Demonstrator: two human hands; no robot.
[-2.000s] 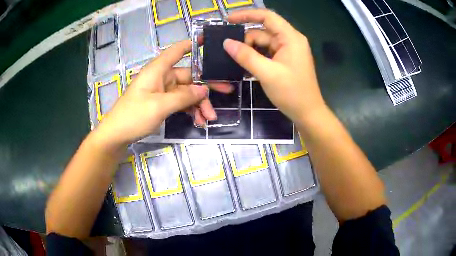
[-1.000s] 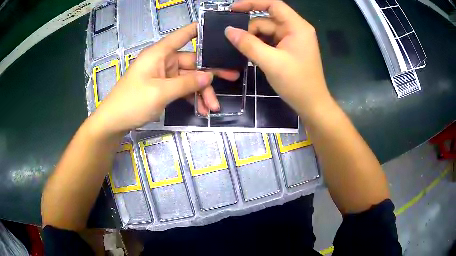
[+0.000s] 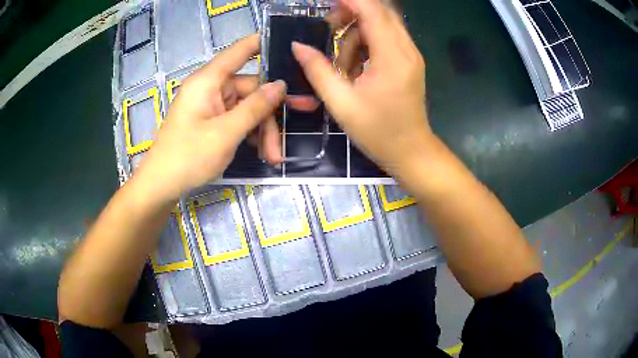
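A small framed part with a clear, silvery rim is held up above the tray. A black adhesive piece lies in its upper half; the lower half is see-through. My left hand grips the part's left edge, with fingers behind it. My right hand holds its right edge, thumb on the black piece; its upper fingers are blurred. A sticker sheet with black rectangles lies below the hands, partly hidden. The blister tray under it has yellow-edged frames in its pockets.
A curved stack of spare sticker sheets lies at the upper right of the dark green bench top. A white edge rail curves at the upper left. A red stool stands at the right edge, above a grey floor with a yellow line.
Both hands and the framed part have shifted slightly up and left in view. The right hand's upper fingers have shifted at the part's top right corner. The thumb stays on the black piece.
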